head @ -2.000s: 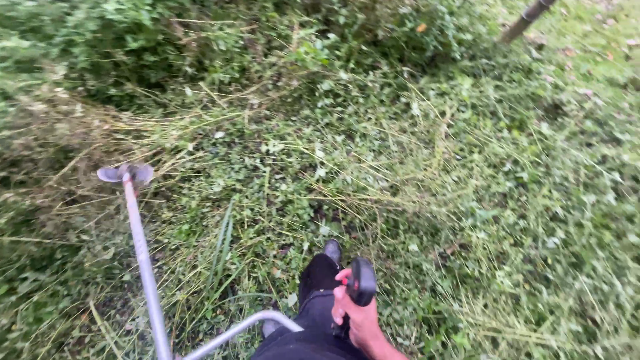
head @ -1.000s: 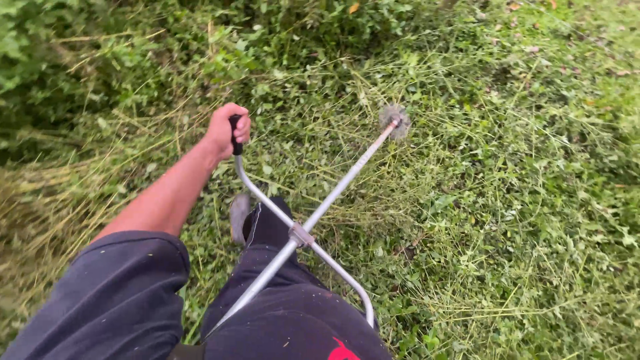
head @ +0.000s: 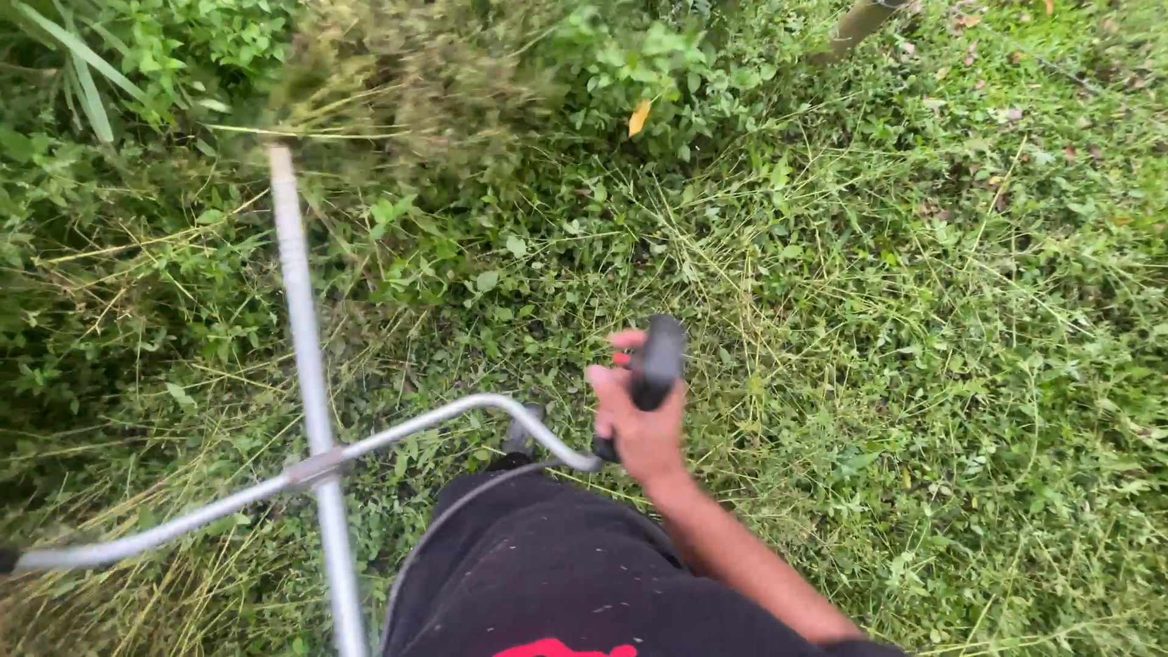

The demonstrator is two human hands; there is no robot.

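A brush cutter's metal shaft (head: 310, 365) runs up the left side, its far end among weeds, where the cutting head is blurred and hidden. A bent tubular handlebar (head: 411, 426) crosses the shaft at a clamp (head: 315, 466). My right hand (head: 639, 411) is closed around the black throttle grip (head: 659, 360) at the bar's right end, with a cable running back from it. At the left frame edge shows a bit of the bar's other black grip (head: 7, 559); my left hand is out of view.
Tall weeds (head: 164, 55) grow at the upper left, with blurred dry stalks (head: 411, 82) beside them. A post or trunk (head: 862, 27) stands at the top right. Cut stems and low plants (head: 867, 365) cover the ground. My shoe (head: 523, 429) shows beyond the handlebar.
The cutter has swung left from its position one second ago, when the shaft pointed up and right. My left hand has gone out of view and my right hand has come into it.
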